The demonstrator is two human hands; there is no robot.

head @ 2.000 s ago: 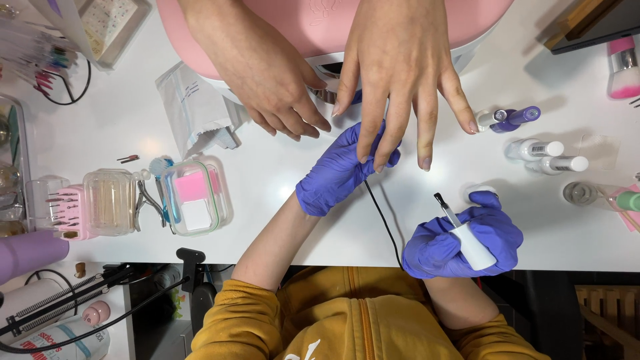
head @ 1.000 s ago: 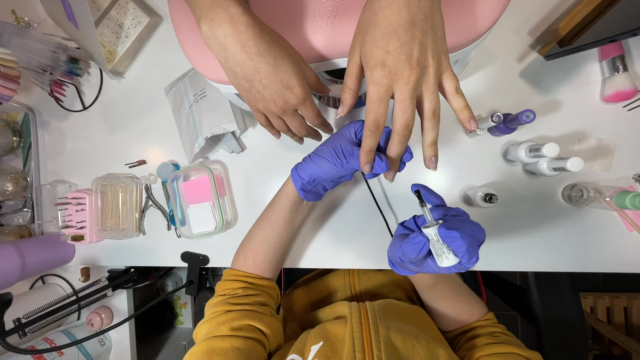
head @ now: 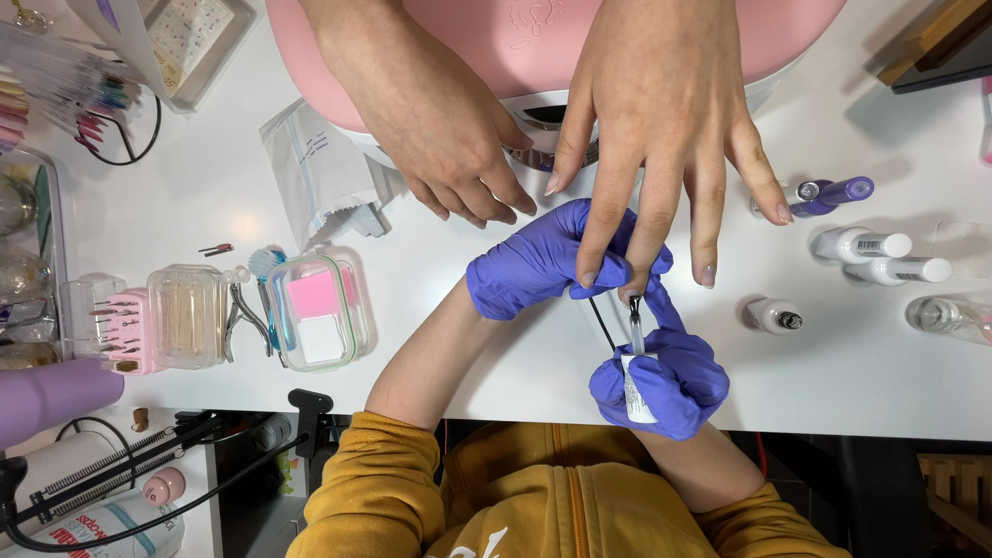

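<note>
My left hand (head: pixel 542 256), in a purple glove, holds a finger of another person's spread hand (head: pixel 659 132). In my gloved right hand (head: pixel 663 380) is the white cap (head: pixel 639 391) of a nail polish brush. Its dark bristles (head: pixel 635 304) are at the nail of the held finger, touching or very close. The other person's second hand (head: pixel 434 116) rests in front of a pink nail lamp (head: pixel 465 39). An uncapped white polish bottle (head: pixel 775 316) stands to the right of my right hand.
Capped white bottles (head: pixel 864 245), purple bottles (head: pixel 845 191) and a clear bottle (head: pixel 938 316) stand at right. At left are a lidded glass box (head: pixel 314 310), nippers (head: pixel 244 318), a clear box of sticks (head: pixel 186 318), a pink drill-bit holder (head: pixel 130 333) and a paper pouch (head: pixel 318 170).
My right hand has moved up toward the held finger, bringing the brush from below it to its nail. The open bottle, mostly hidden behind my right hand two seconds ago, shows fully.
</note>
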